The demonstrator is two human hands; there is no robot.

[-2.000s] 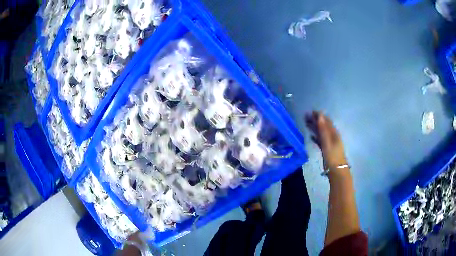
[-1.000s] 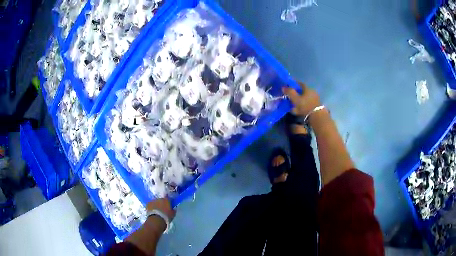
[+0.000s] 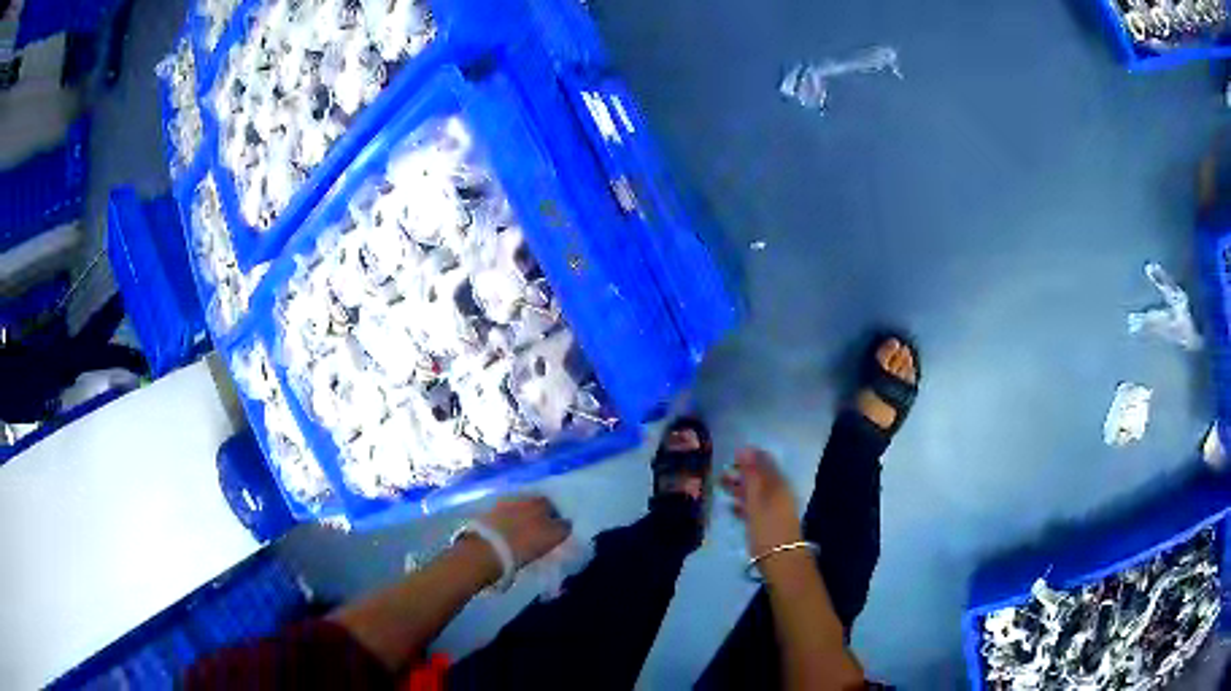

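Note:
A blue crate (image 3: 475,483) full of white bagged scooters (image 3: 419,311) stands on a stack at the left centre. The scooters lie jumbled under shiny film. My left hand (image 3: 527,531) is just below the crate's near edge, blurred, with fingers loosely curled and no object visible in it. My right hand (image 3: 759,489) is right of the crate's near corner, apart from it, with fingers slightly bent and nothing visible in it. Neither hand touches the crate.
More filled crates (image 3: 317,95) adjoin at upper left. A white table (image 3: 122,500) is at lower left. My sandalled feet (image 3: 891,378) are on the blue floor. Loose film (image 3: 837,74) lies on the floor. Another filled crate (image 3: 1107,621) is at lower right.
Both hands have let go of the crate they gripped a second ago and moved down in the view. The crate's densely filled top and the stack's right side now show. My feet are farther apart.

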